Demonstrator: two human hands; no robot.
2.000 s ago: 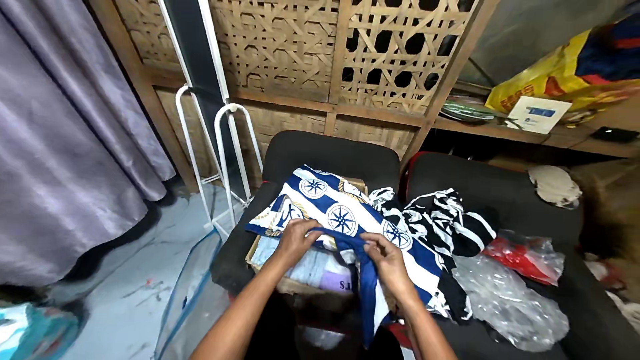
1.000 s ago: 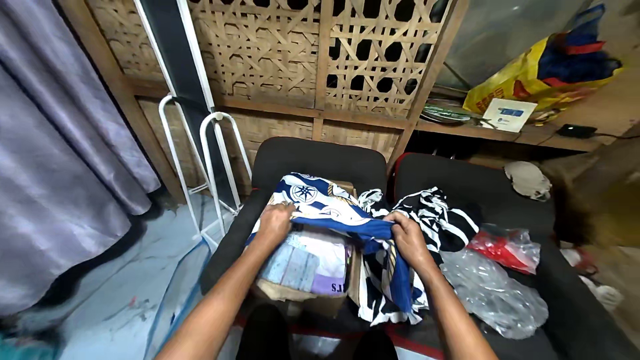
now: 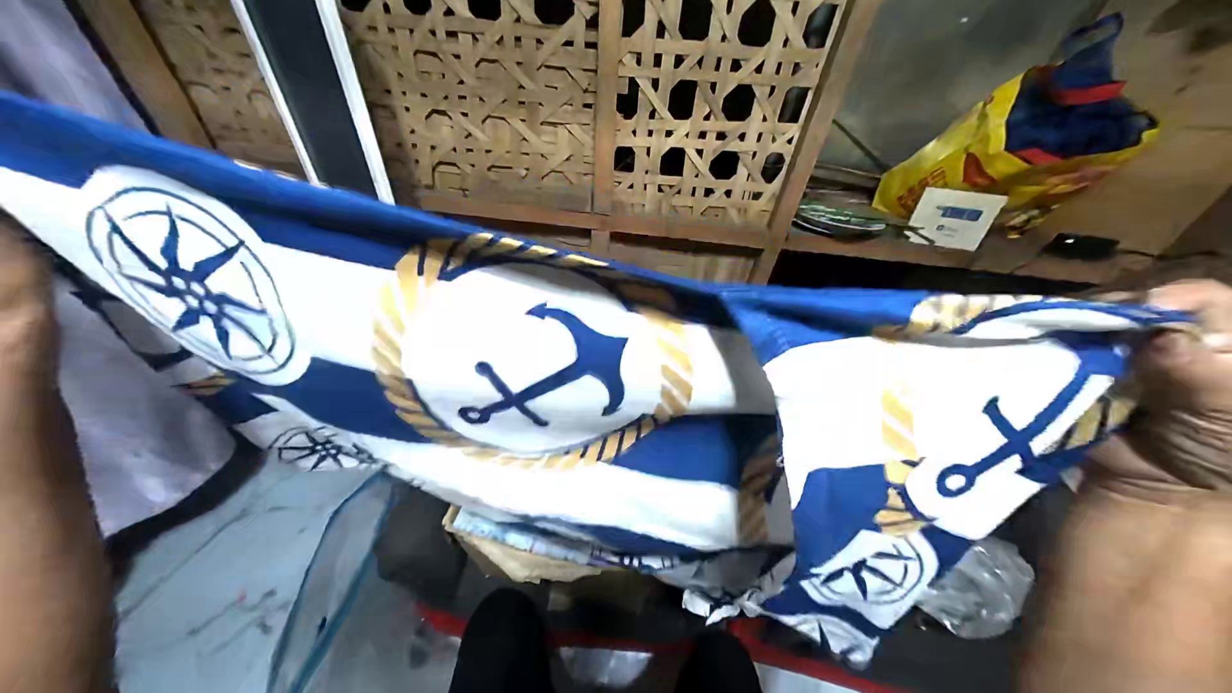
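Note:
A blue and white striped cloth [image 3: 539, 356], printed with anchors, compass roses and rope rings, is stretched across the view in the air. At the right edge my right hand [image 3: 1189, 371] is shut on its upper right corner. My left hand [image 3: 19, 279] is at the far left beside the cloth's other end, mostly cut off by the frame, so its fingers cannot be made out. A folded flap hangs down near my right hand. Below the cloth, part of a cardboard box [image 3: 520, 558] with light folded fabric shows on a dark seat; the rest is hidden.
Clear plastic packaging [image 3: 982, 587] lies on the seat at the right. Behind stands a woven cane partition [image 3: 481, 106]. A shelf holds a yellow bag [image 3: 962, 144], a white card [image 3: 955, 219] and a black device [image 3: 1083, 246]. A grey curtain [image 3: 144, 423] hangs at the left.
The printed cloth was low over the box; now it is raised and spread wide close to the camera. My hands have moved up and far apart.

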